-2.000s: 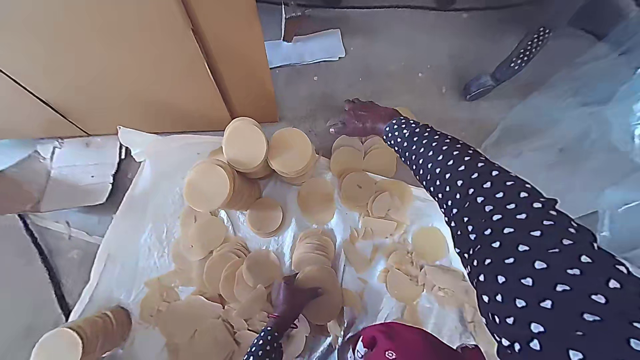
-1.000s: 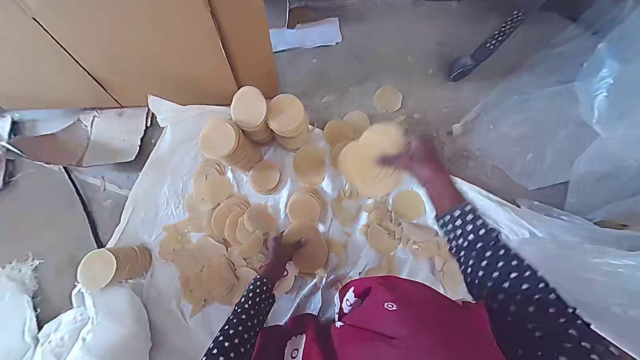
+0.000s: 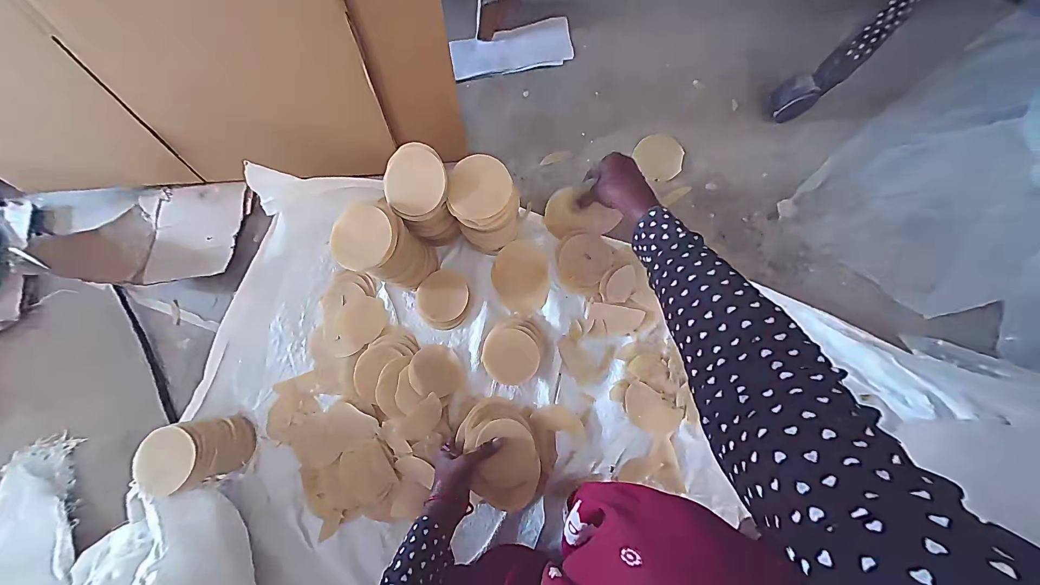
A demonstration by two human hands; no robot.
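Observation:
My left hand (image 3: 463, 471) grips a stack of thin round beige discs (image 3: 510, 465) near my knees, its thumb on the top disc. My right hand (image 3: 619, 183) reaches to the sheet's far right edge, fingers bent down at a disc (image 3: 569, 213); whether it grips that disc is not plain. Tall disc stacks (image 3: 416, 180) stand at the far side of the white plastic sheet (image 3: 284, 236). Lower stacks (image 3: 510, 353) and single discs lie in the middle. Broken pieces (image 3: 349, 455) are heaped at the left, with more fragments (image 3: 646, 382) at the right.
A cardboard box (image 3: 244, 81) stands at the far left. A stack lying on its side (image 3: 195, 453) rests by a white sack (image 3: 199, 528). One disc (image 3: 659, 158) lies on the floor. Another person's foot (image 3: 795, 99) is at the upper right, near clear plastic sheeting (image 3: 934, 203).
My right hand, seen with blurred discs one second ago, has moved away from me to the sheet's far right edge. My left hand stays at the near stack.

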